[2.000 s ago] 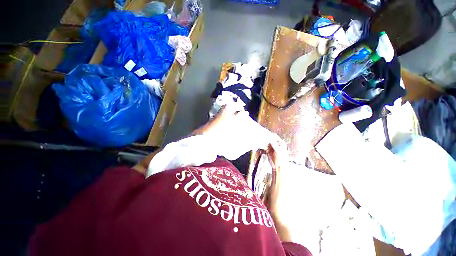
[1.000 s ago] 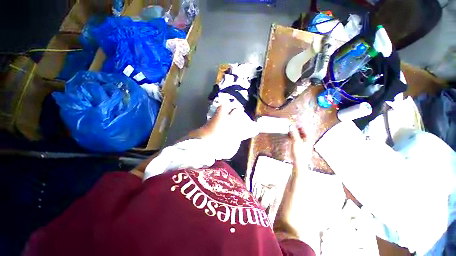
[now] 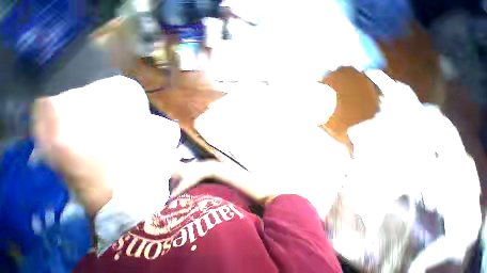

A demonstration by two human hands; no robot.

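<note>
A white shirt point(image 3: 112, 133), overexposed, hangs raised at the left in front of my maroon top. My left hand point(image 3: 47, 125), blurred, is at its far left edge and grips the cloth. My right forearm crosses low in front of my chest, and my right hand point(image 3: 184, 178) is at the shirt's lower right edge; its fingers are washed out, so their grip is unclear. More white cloth point(image 3: 277, 133) lies on the brown table point(image 3: 355, 98), reaching its near edge.
Crumpled white cloth point(image 3: 395, 213) bulges at the right. Blurred dark and blue items point(image 3: 189, 29) sit at the table's top left. Blue plastic bags point(image 3: 32, 197) are at the lower left, with more blue at the upper left. Pale-blue film point(image 3: 374, 48) shows at the upper right.
The view has swung towards the right and blurred. My left hand has moved out left with the raised white cloth. My right hand has drawn back from the table towards my chest.
</note>
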